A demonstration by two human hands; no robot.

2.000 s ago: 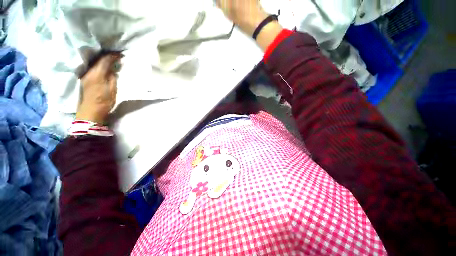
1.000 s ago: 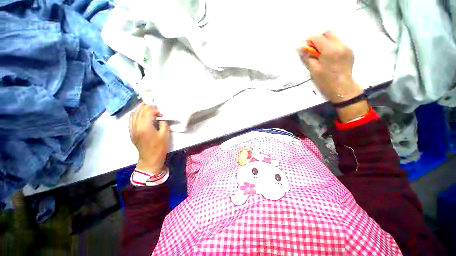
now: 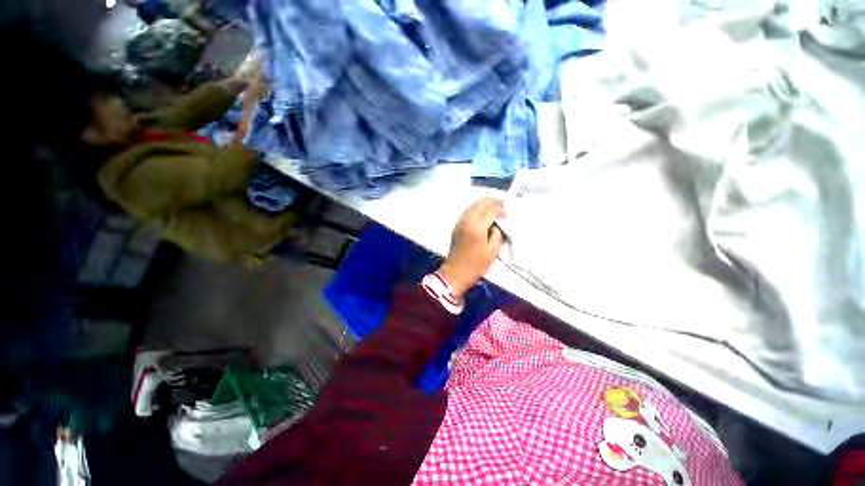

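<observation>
A pale garment (image 3: pixel 654 228) lies spread over the white table (image 3: pixel 422 204), with folds toward the right and a dark-lined edge running along the table's near side. My left hand (image 3: pixel 477 242) holds a corner of this garment at the table's near edge, fingers closed on the cloth. My right hand is out of the picture; only a bit of dark red sleeve shows at the bottom right corner. No snips are visible.
A heap of blue garments (image 3: pixel 408 85) lies at the far left of the table. Another person (image 3: pixel 180 180) in an olive top is at the left. A blue crate (image 3: pixel 379 275) stands below the table edge. A green item (image 3: pixel 261 397) and pale items are at lower left.
The view has swung left, bringing the other person into sight. My right hand with the orange thing in it has left the picture. My left hand still holds the pale cloth.
</observation>
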